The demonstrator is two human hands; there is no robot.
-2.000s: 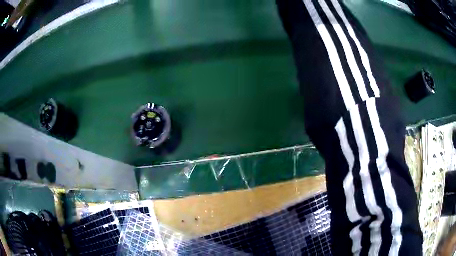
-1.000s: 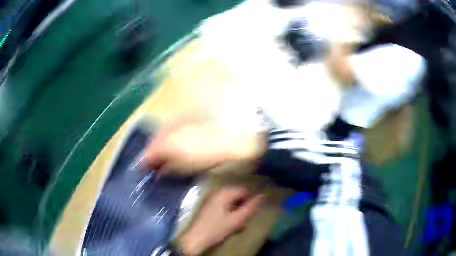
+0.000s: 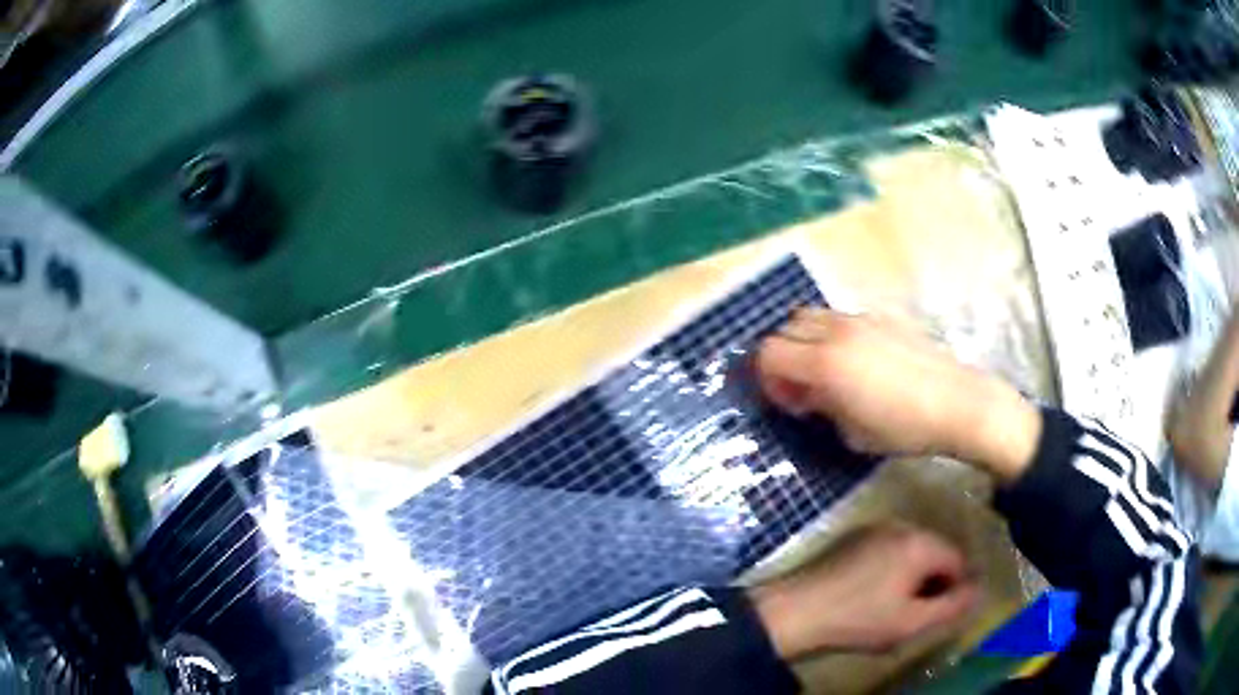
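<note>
The black die-cut sheet with pale grid lines (image 3: pixel 544 462) lies on the tan board. Shiny clear film (image 3: pixel 571 543) covers part of it, with glare. My right hand (image 3: pixel 883 387) is over the sheet's right part, with curled fingertips close to its surface; anything in them is hidden. My left hand (image 3: pixel 870 591) is curled below it, at the sheet's lower right edge. A dark spot shows between its fingers, and I cannot tell whether it is a gap or a piece.
Black cylindrical units (image 3: pixel 537 136) stand spaced on the green surface (image 3: pixel 381 122). A second gridded sheet (image 3: pixel 218 543) lies at left, near a pale-headed brush or mallet (image 3: pixel 105 448). A white perforated strip (image 3: pixel 1073 231) at right bears black units. Another person's arm (image 3: pixel 1207 421) shows at the right edge.
The view has swung back from a blurred look to the right, where a person in white showed. My right hand is now sharper over the sheet; my left hand stays below it.
</note>
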